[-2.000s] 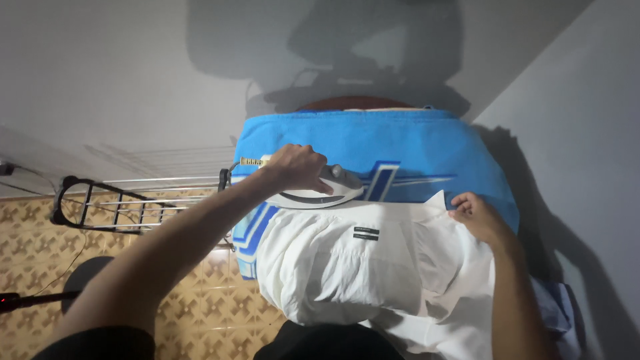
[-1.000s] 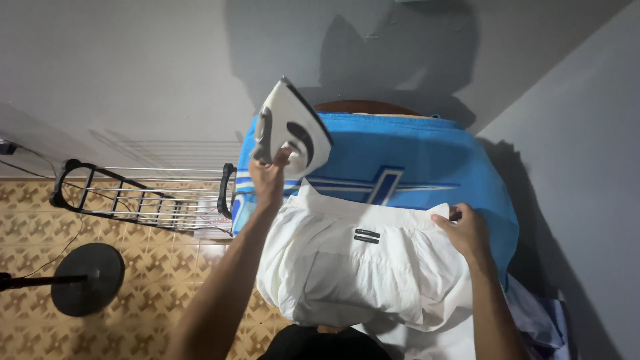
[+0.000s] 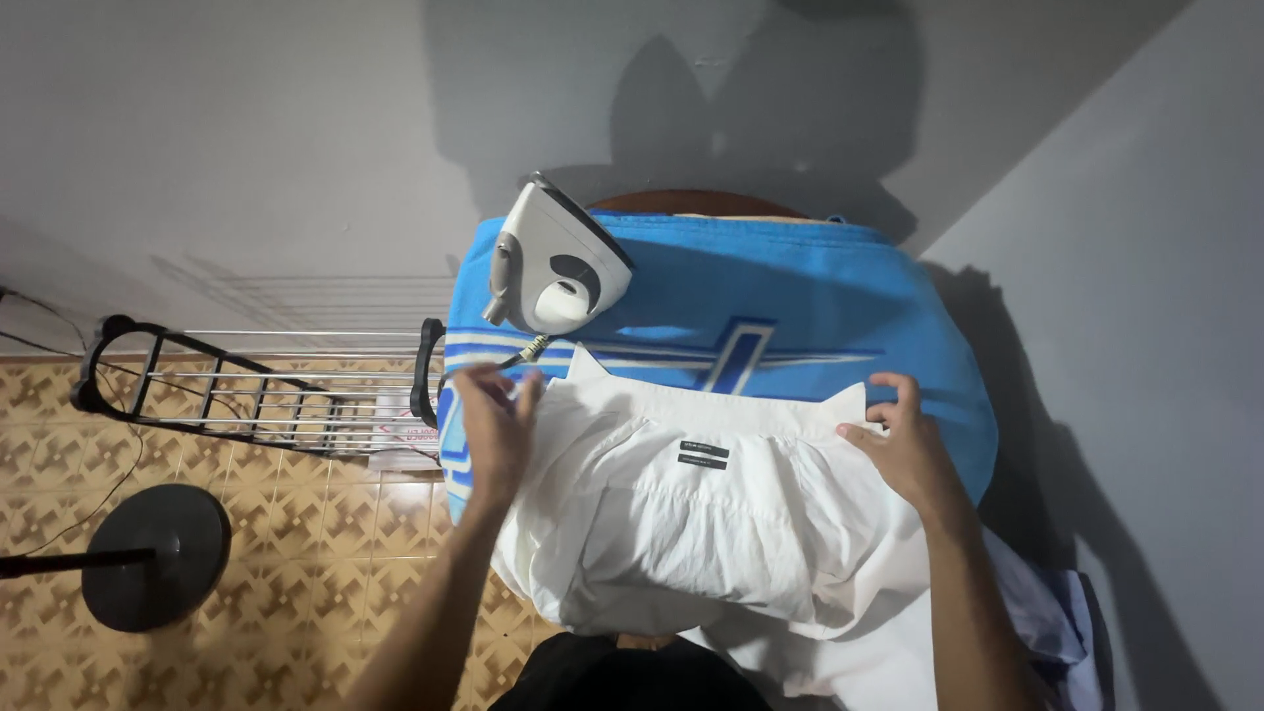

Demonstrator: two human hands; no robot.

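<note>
A white collared shirt (image 3: 691, 513) lies over the near part of a blue cloth (image 3: 810, 286), its collar spread across and dark labels inside the neck. My left hand (image 3: 499, 425) is beside the left end of the collar, fingers apart and holding nothing that I can see. At the right collar point, my right hand (image 3: 894, 430) has its thumb and fingers apart, close to the fabric; whether it touches is unclear. A white and grey clothes iron (image 3: 563, 267) stands on its heel at the cloth's back left, its cord leaving toward my left hand.
To the left is a metal rack with black ends (image 3: 247, 390), and below it a round black stand base (image 3: 156, 558) on the tiled floor (image 3: 326, 592). Grey walls border the back and right. More fabric (image 3: 1057, 612) hangs at the lower right.
Two seconds ago my left hand held the iron low over the cloth by the collar; it then raised the iron to the back left and has let go of it. My left hand has come down beside the collar.
</note>
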